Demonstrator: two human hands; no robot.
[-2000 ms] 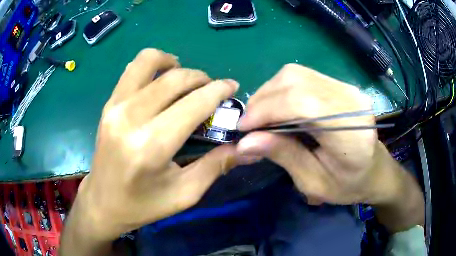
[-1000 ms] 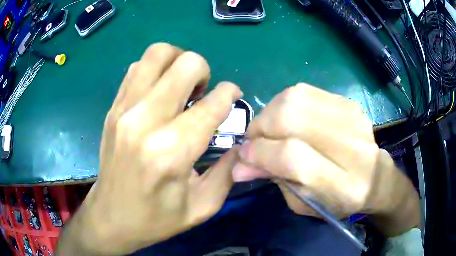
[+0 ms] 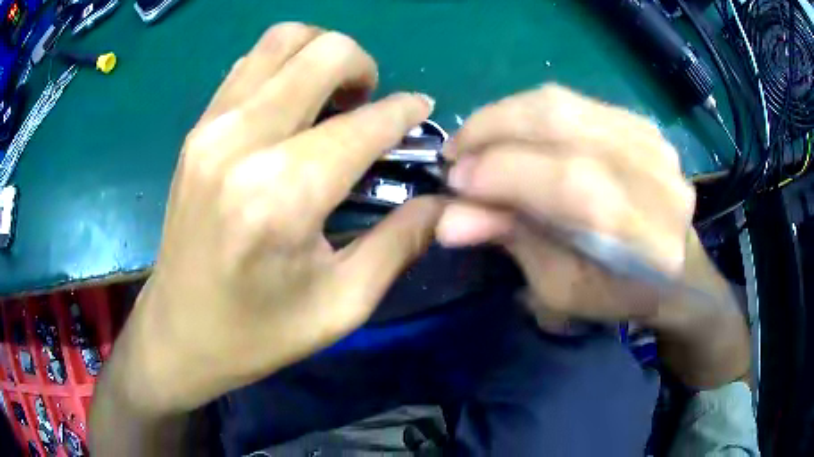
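My left hand (image 3: 259,187) holds a small smartwatch (image 3: 390,190) between its thumb and fingers, above the bench's front edge. Only part of the watch shows: a curved silver rim, a dark body and a small bright block; my fingers hide the rest. My right hand (image 3: 571,192) holds metal tweezers (image 3: 607,253), blurred, slanting down to the right across the palm. The fingertips of my right hand are at the right side of the watch. The tweezers' tips are hidden or too blurred to tell.
A green mat (image 3: 464,54) covers the bench. A black electric screwdriver (image 3: 674,58) and cables lie at the right, beside a round black fan (image 3: 778,54). A yellow-ended tool (image 3: 105,62) and a wire bundle (image 3: 36,120) lie left. A red compartment tray (image 3: 53,388) is lower left.
The view has tilted down, so the watch at the back has left the picture. The held watch's pale block no longer shows as a broad face. The tweezers have swung from nearly level to slanting down right.
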